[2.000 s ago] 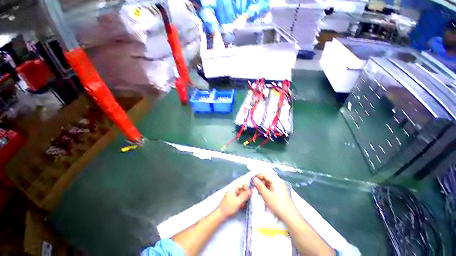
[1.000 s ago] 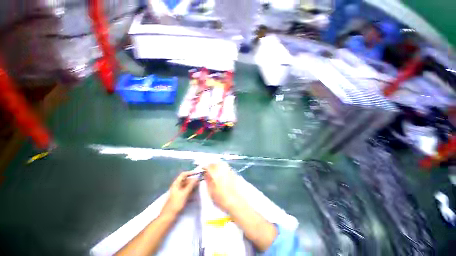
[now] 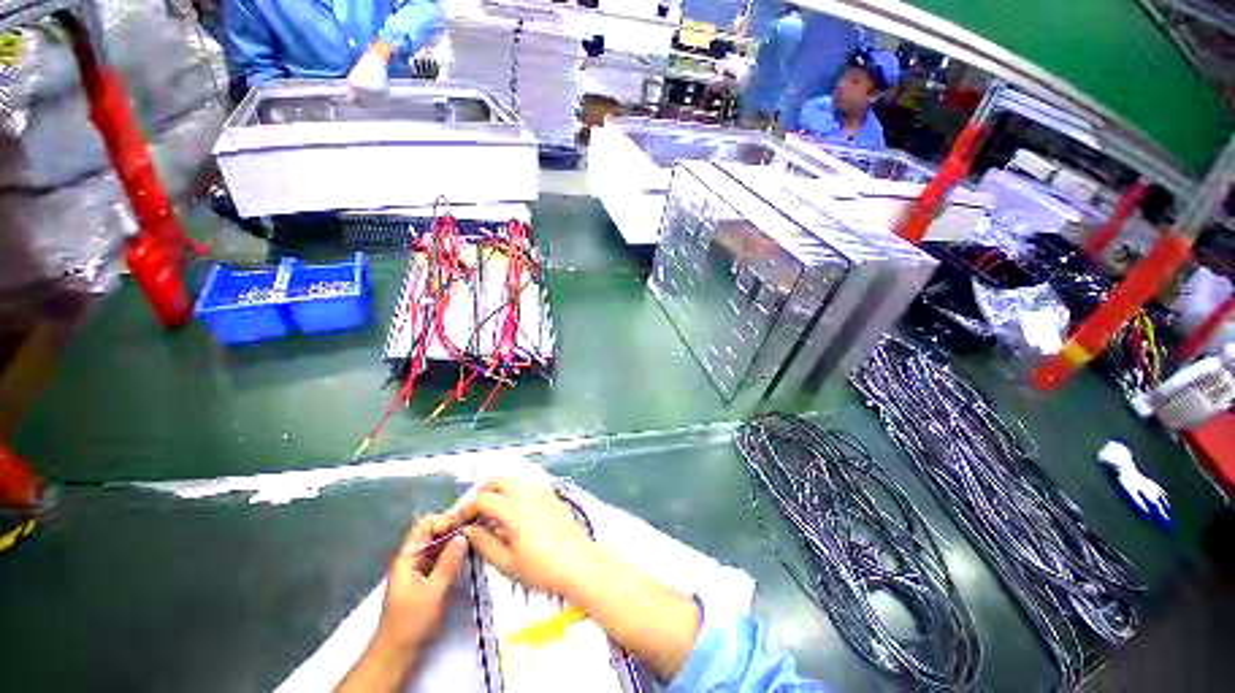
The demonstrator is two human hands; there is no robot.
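Observation:
A long narrow silver-white power module (image 3: 549, 647) with a yellow patch lies on a white sheet (image 3: 677, 548) in front of me, its near end cut off by the lower edge. A thin dark cable runs along its edges. My left hand (image 3: 417, 585) and my right hand (image 3: 522, 531) meet at the module's far left corner. Their fingertips pinch a thin, partly pinkish strand (image 3: 444, 539), too small to name surely; it may be the cable's end. The right forearm crosses over the module.
Wired modules (image 3: 467, 305) with red leads and a blue parts bin (image 3: 287, 298) stand beyond. Metal enclosure panels (image 3: 738, 278) stand right of them. Black cable coils (image 3: 867, 555), a long cable bundle (image 3: 1009, 494) and a glove (image 3: 1135, 481) lie right. A person handles an open metal case (image 3: 379, 156).
The view has swung right, bringing the cable bundle and glove into clearer view. Both hands stay together at the module's far end, fingers still pinching.

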